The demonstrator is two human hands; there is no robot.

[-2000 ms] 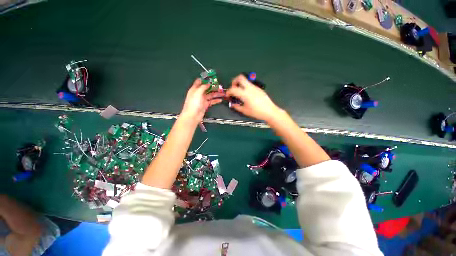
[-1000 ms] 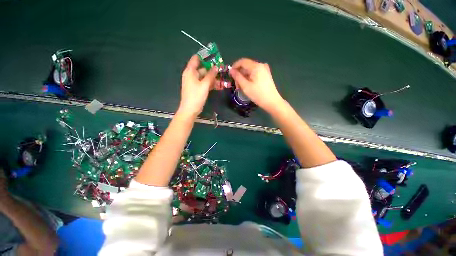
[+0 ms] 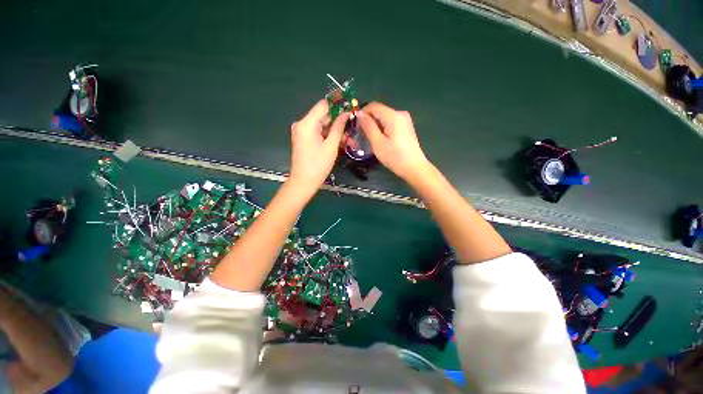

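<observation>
My left hand (image 3: 314, 146) holds a green circuit board (image 3: 339, 100) with a short white wire sticking up, over the dark green belt. My right hand (image 3: 395, 140) is closed at the fingertips on a small wire plug (image 3: 355, 114) at the board's lower right edge. The fingertips of both hands nearly meet. A black unit with a silver disc (image 3: 357, 146) lies between and just below the hands, partly hidden by them. Whether the plug is seated in the board cannot be told.
A tangled heap of circuit boards (image 3: 181, 242) lies at lower left. Several black units (image 3: 430, 323) lie at lower right beside a black oblong object (image 3: 635, 321). Other units stand on the belt, left (image 3: 79, 104) and right (image 3: 552, 171). A pale rail (image 3: 254, 171) crosses. A person's arm (image 3: 35, 338) shows lower left.
The circuit board has turned and lowered, and my fingertips have come closer together over it. The black unit shows between my hands, where it was mostly covered before.
</observation>
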